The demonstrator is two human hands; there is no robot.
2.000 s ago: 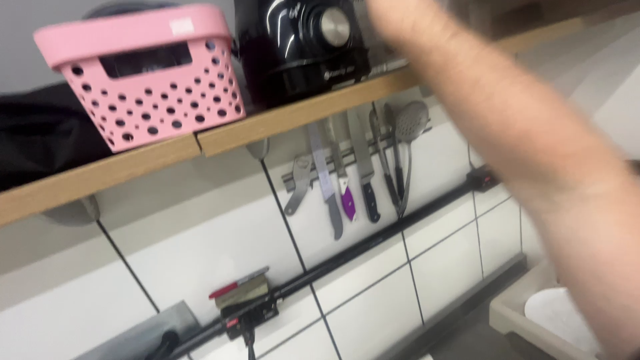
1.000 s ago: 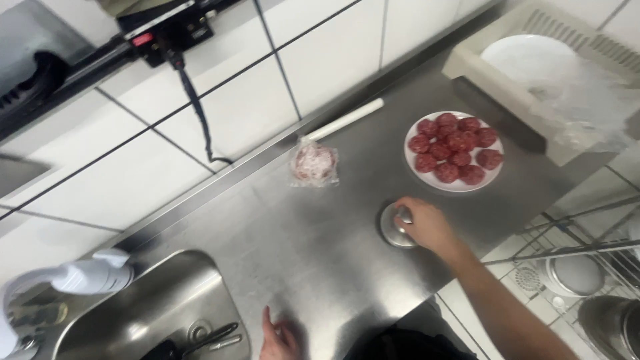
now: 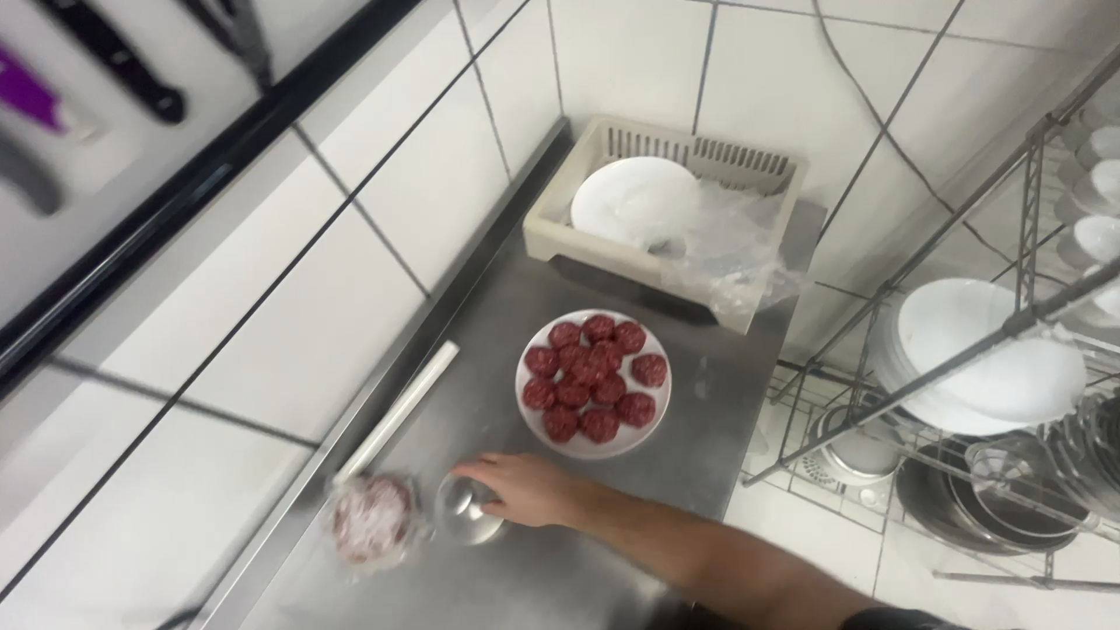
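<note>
My right hand [image 3: 516,490] rests with thumb and fingers at the edge of a round, shiny disc-like object [image 3: 469,509] on the steel counter; whether it grips it is unclear from the blur. Just left of that object lies a flat pinkish-white piece, seemingly minced meat, in clear plastic film [image 3: 374,523]. Beyond my hand a white plate [image 3: 534,427] holds several red raw meatballs [image 3: 588,366]. Behind the wrapped piece, a white rod [image 3: 398,411] lies along the wall edge. My left hand is out of the frame.
A beige plastic crate [image 3: 630,262] with a white plate [image 3: 632,199] and crumpled clear plastic [image 3: 735,241] stands at the counter's far end. To the right, a wire rack [image 3: 927,385] bears stacked white dishes [image 3: 989,359] and metal pots. Knives [image 3: 114,52] hang at upper left.
The view has swung from the shelf down to the counter, then to the right. My left hand, visible one second ago near the sink, has left view. My right hand is still at the disc-like object.
</note>
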